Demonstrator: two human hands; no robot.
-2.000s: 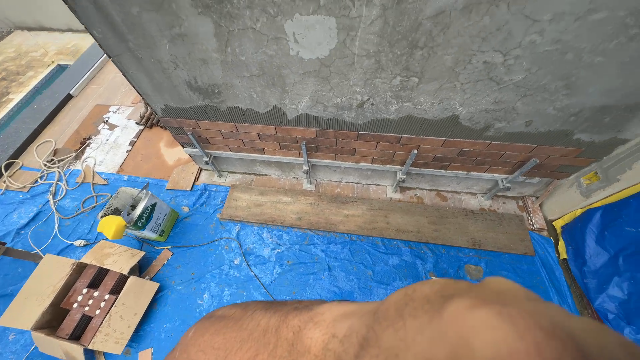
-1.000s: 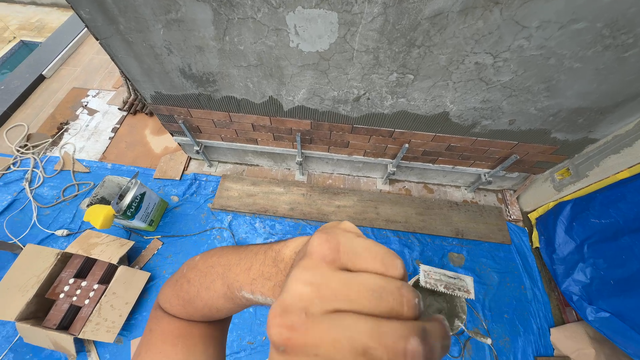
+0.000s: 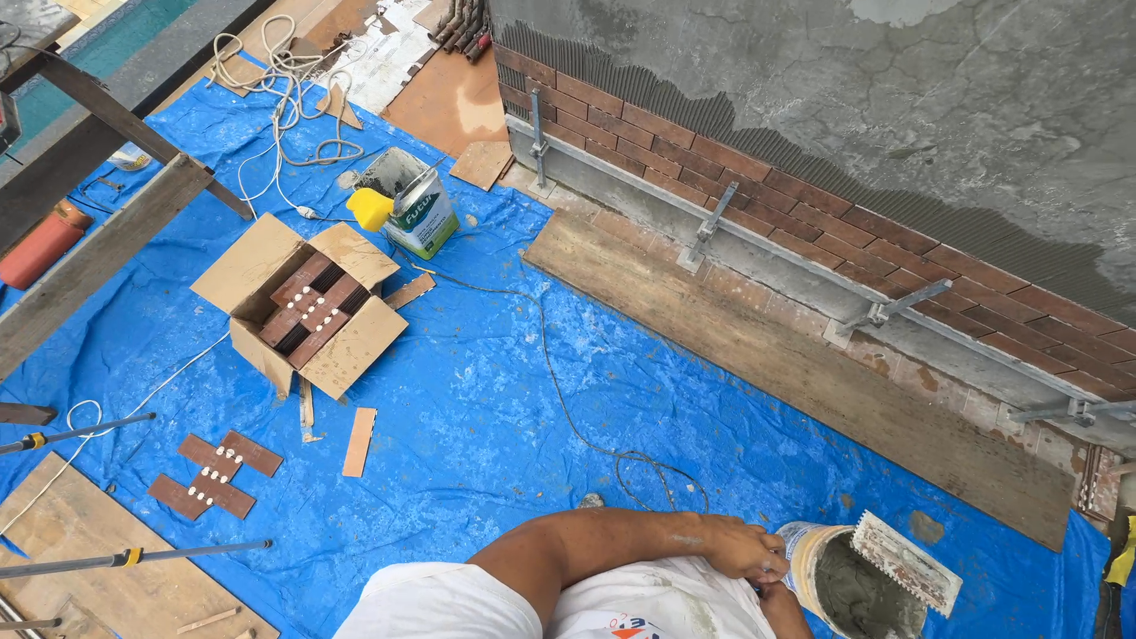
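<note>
My left hand (image 3: pixel 747 548) is in front of my shirt, fingers curled, beside the rim of a bucket (image 3: pixel 803 564) of grey mortar. My right hand (image 3: pixel 781 603) is just below it, close to or touching it; whether either holds something cannot be told. A notched trowel (image 3: pixel 907 561) with mortar on it lies across the bucket's far side. Rows of brown brick-like tiles (image 3: pixel 781 209) cover the wall's foot above a metal rail on brackets, with combed adhesive (image 3: pixel 887 217) along their upper edge.
A wooden plank (image 3: pixel 799 382) lies along the wall. On the blue tarp (image 3: pixel 479 373) are an open cardboard box (image 3: pixel 355 355) of tiles, a joined tile sheet (image 3: pixel 213 475), a metal can (image 3: pixel 430 213), cords and a wooden board (image 3: pixel 115 550). A timber frame (image 3: pixel 98 257) stands at left.
The view has swung left and down. The arm and fist that filled the lower foreground are now drawn in by my shirt, near the bucket. The tile sheet on the tarp has come into view.
</note>
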